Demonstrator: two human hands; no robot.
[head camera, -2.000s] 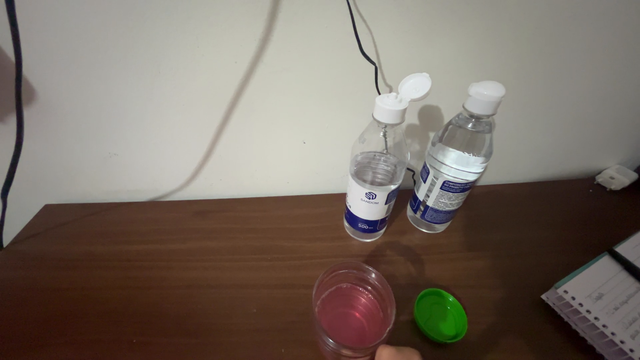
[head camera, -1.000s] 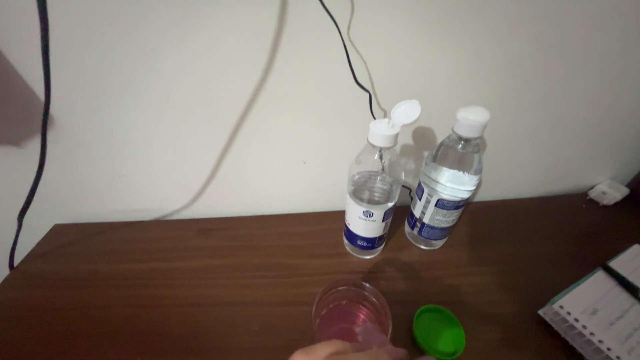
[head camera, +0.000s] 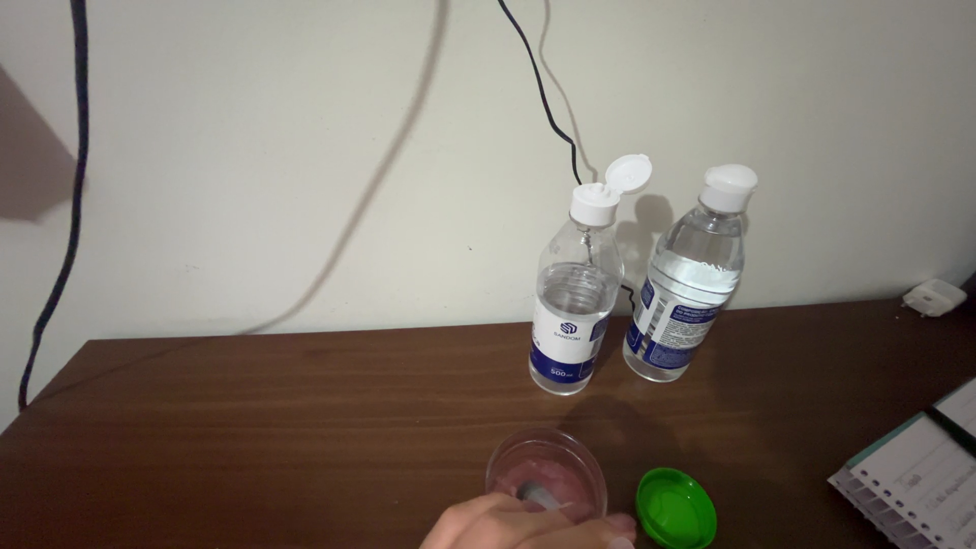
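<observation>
A clear cup (head camera: 547, 438) of pinkish liquid stands near the bottom centre. My left hand (head camera: 507, 526), as it appears, is bent over the cup's near side, partly cut off by the frame edge. A translucent, dark-tipped implement (head camera: 540, 494) slants inside the cup, its lower right part hidden by the fingers; its kind and who grips it cannot be told. A fingertip (head camera: 621, 526) shows at the cup's right, possibly my right hand's. Right of the cup lies a green lid (head camera: 675, 509). Behind stand a clear bottle with its flip cap raised (head camera: 566, 335) and a fuller, capped bottle (head camera: 681, 305).
A spiral-punched notebook (head camera: 915, 476) with handwriting lies at the right edge under a dark pen (head camera: 953, 431). A white plug adapter (head camera: 934, 297) sits at the back right by the wall. Black cables (head camera: 78, 183) hang along the wall. The brown wooden tabletop (head camera: 229, 427) extends left.
Two seconds ago only a fingertip showed by the cup; now a hand is over its near side, and an implement shows in the cup. The bottles and green lid stay put.
</observation>
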